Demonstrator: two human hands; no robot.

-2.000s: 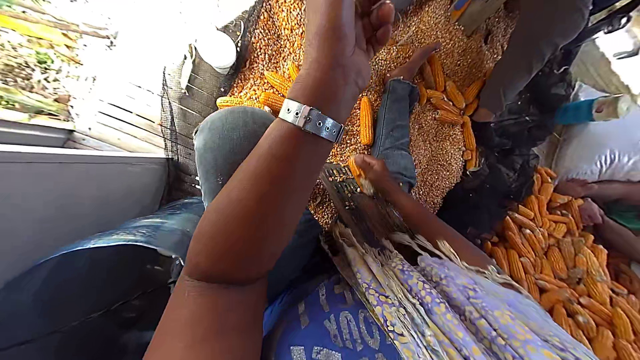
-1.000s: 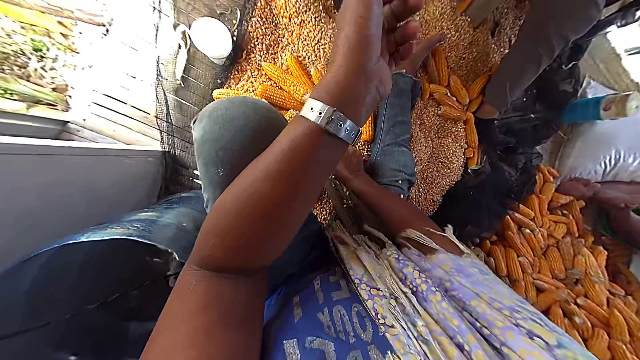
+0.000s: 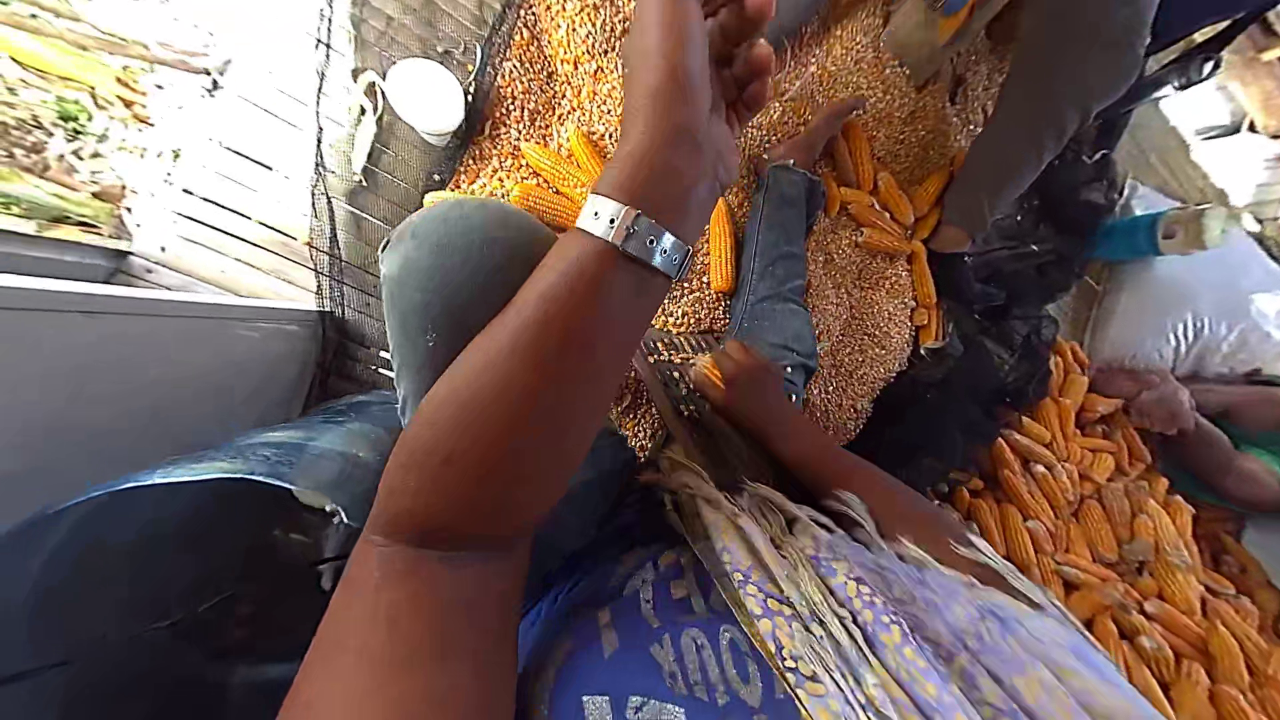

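My left hand, with a metal buckle-style bracelet on the wrist, is raised at the top centre. Its fingers are loosely curled and partly cut off by the frame; nothing shows in it. My right hand grips an ear of corn, mostly hidden in the fingers, against a perforated board. That board leans toward my lap, with loose kernels on its upper part. Loose corn kernels cover the ground beyond. One ear of corn lies just past the board, and several more ears lie beyond my knee.
A heap of corn cobs lies at the lower right, near another person's hand. Other people's legs reach into the kernels. A white container stands on netting at the upper left. Black plastic sheeting lies between kernels and cobs.
My right hand was largely hidden behind my left forearm one second ago; now it shows lower on the board, nearer my body. My left hand stays raised.
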